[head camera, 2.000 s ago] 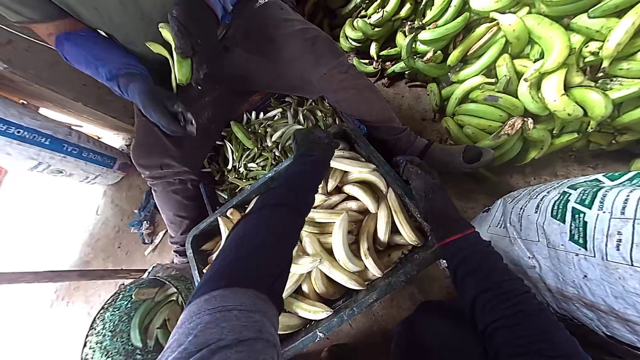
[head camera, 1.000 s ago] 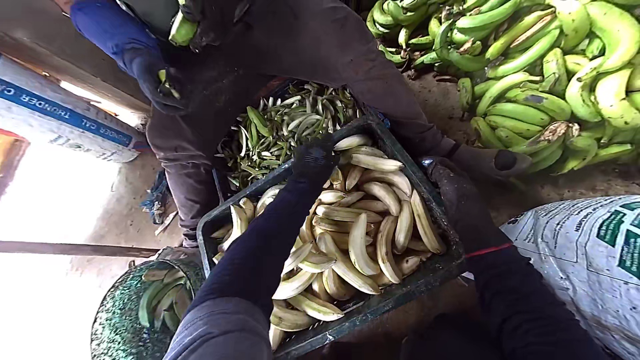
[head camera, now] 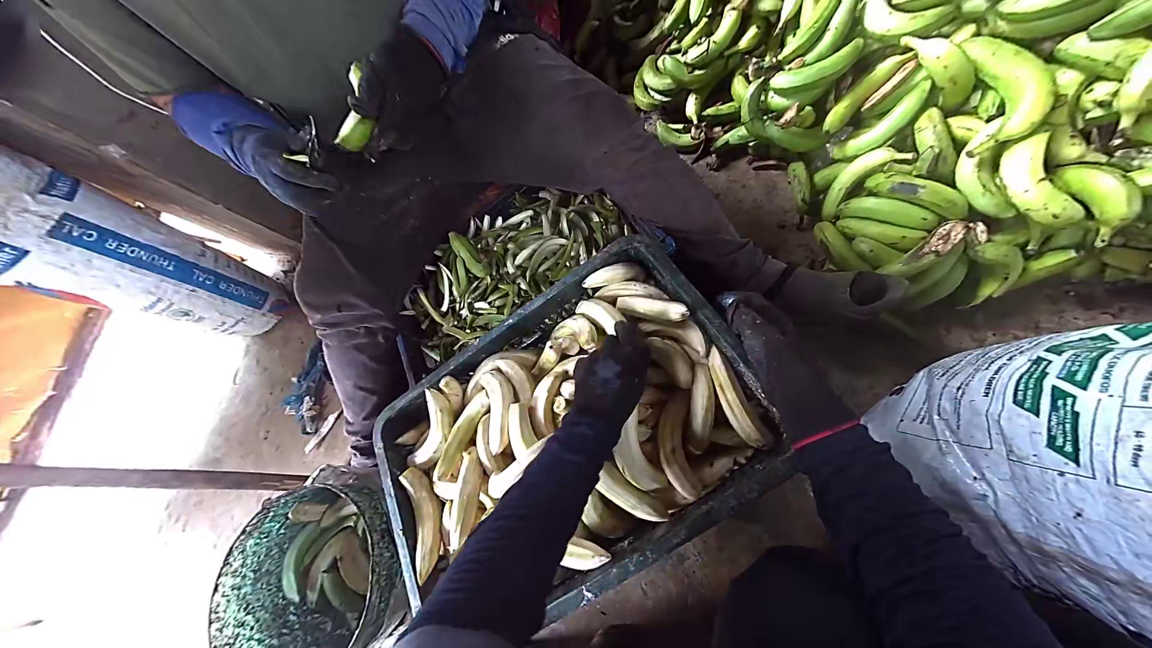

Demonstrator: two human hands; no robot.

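A dark plastic crate (head camera: 540, 317) full of peeled plantains (head camera: 468, 490) stands tilted in the lower middle of the head view. My left hand (head camera: 612, 369), in a black glove, reaches into the crate and touches the plantains; its fingers are mostly hidden, so a grip cannot be made out. At the crate's right side, my right hand (head camera: 751, 337), in a dark glove, is at the rim, its fingers partly hidden. Beyond the crate lies a heap of green peels (head camera: 540, 243).
Opposite me sits a person (head camera: 540, 117) in gloves with a green plantain (head camera: 356, 130). Unpeeled plantains (head camera: 1017, 162) lie piled at upper right. A white sack (head camera: 1035, 450) stands at right, another sack (head camera: 135, 243) at left. A green bucket (head camera: 270, 576) holds plantains at lower left.
My left hand has moved from the crate's far edge down among the peeled plantains nearer its middle. My right hand remains beside the rim. The other person's two hands have come closer together.
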